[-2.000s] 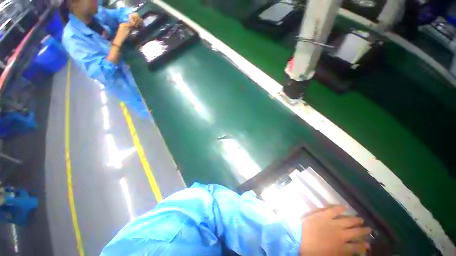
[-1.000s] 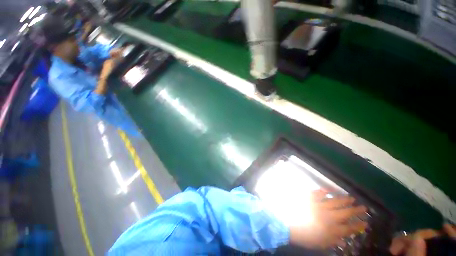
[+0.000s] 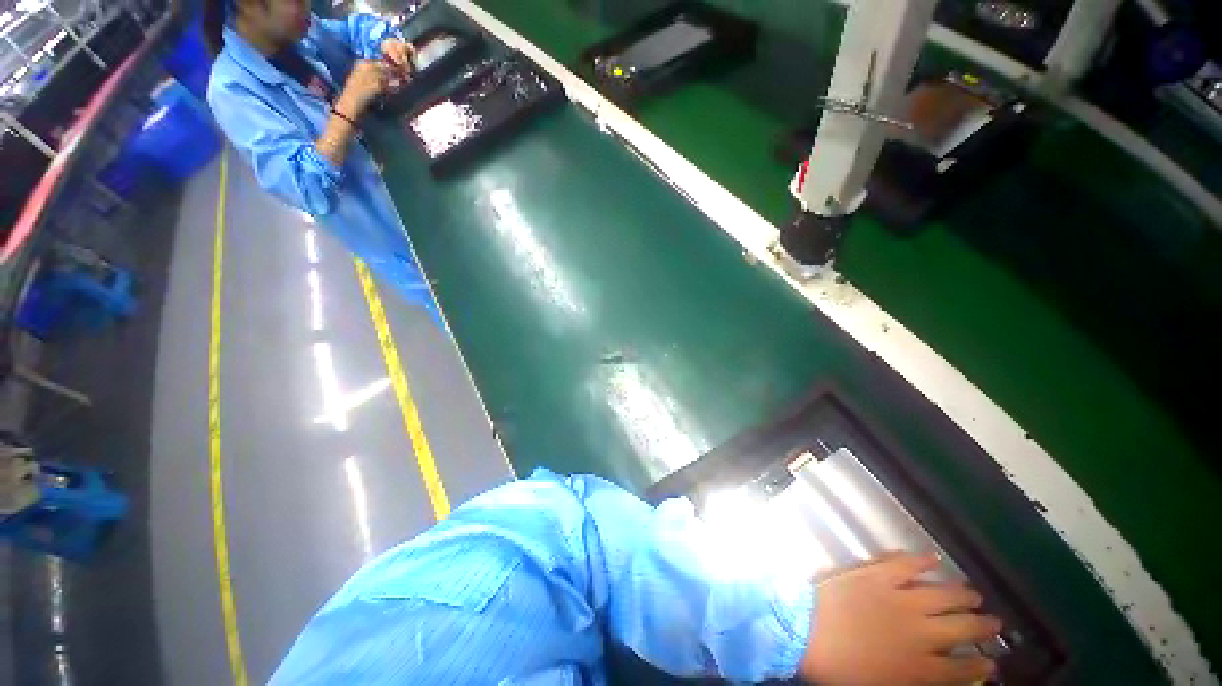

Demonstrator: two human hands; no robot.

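Observation:
A flat open device (image 3: 844,507), likely a tablet, lies in a black tray (image 3: 858,418) at the lower right, partly washed out by glare. My left hand (image 3: 901,623) rests palm down over the device's lower right end, its fingers spread a little towards the tray's right side. My blue sleeve covers the near left part of the device. What lies under the palm and fingertips is hidden. My right hand is out of the picture.
A worn white rail (image 3: 925,386) with a pale post (image 3: 858,121) runs behind the tray. Beyond it, the green conveyor lane carries black trays (image 3: 670,51). At the upper left, a person in a blue smock (image 3: 275,121) works at another black tray (image 3: 503,107).
One second ago my right hand showed at the lower right edge; now it is out of view. The view has shifted. My left hand is still over the device.

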